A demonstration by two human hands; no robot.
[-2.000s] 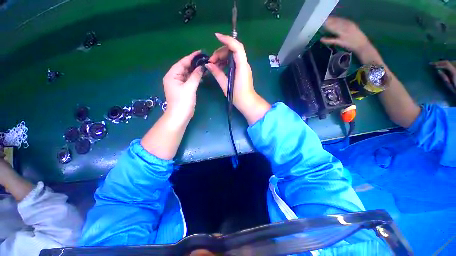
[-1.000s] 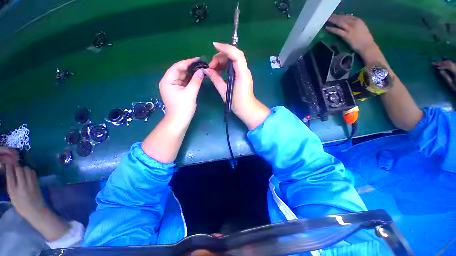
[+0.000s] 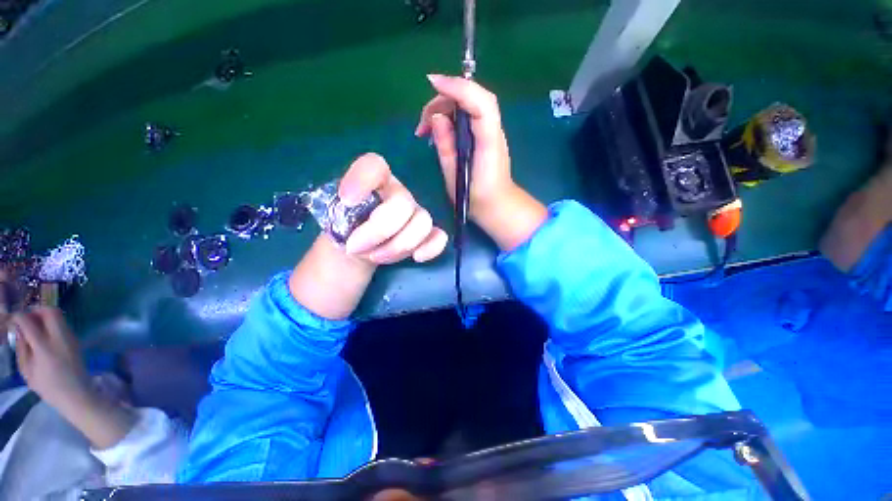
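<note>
My left hand (image 3: pixel 386 217) is low, back towards the bench's near edge, with its fingers curled around a dark round part (image 3: pixel 360 207); shiny silvery bits show beside it at the wrist side. The fingers hide much of the part. My right hand (image 3: pixel 481 147) is shut on the black handle of a soldering iron (image 3: pixel 464 161), its metal shaft pointing away and cut off by the top edge. Its cord hangs to my lap. The hands are apart. Several black round parts (image 3: pixel 209 252) lie left of my left hand.
Black soldering station (image 3: pixel 636 157), orange-handled tool (image 3: pixel 725 220), yellow-and-black cylinder (image 3: pixel 782 137) and pale post (image 3: pixel 618 49) stand right. Scattered parts (image 3: pixel 231 68) lie on the green surface (image 3: pixel 323 98). Neighbour's hand (image 3: pixel 49 357) is at left near a white pile (image 3: pixel 65 262); another person's arm (image 3: pixel 861 220) is at right.
My left hand has moved down, away from my right hand, and turned over with its fingers curled. The right neighbour's arm has drawn back. The view has shifted slightly, moving the bench items right.
</note>
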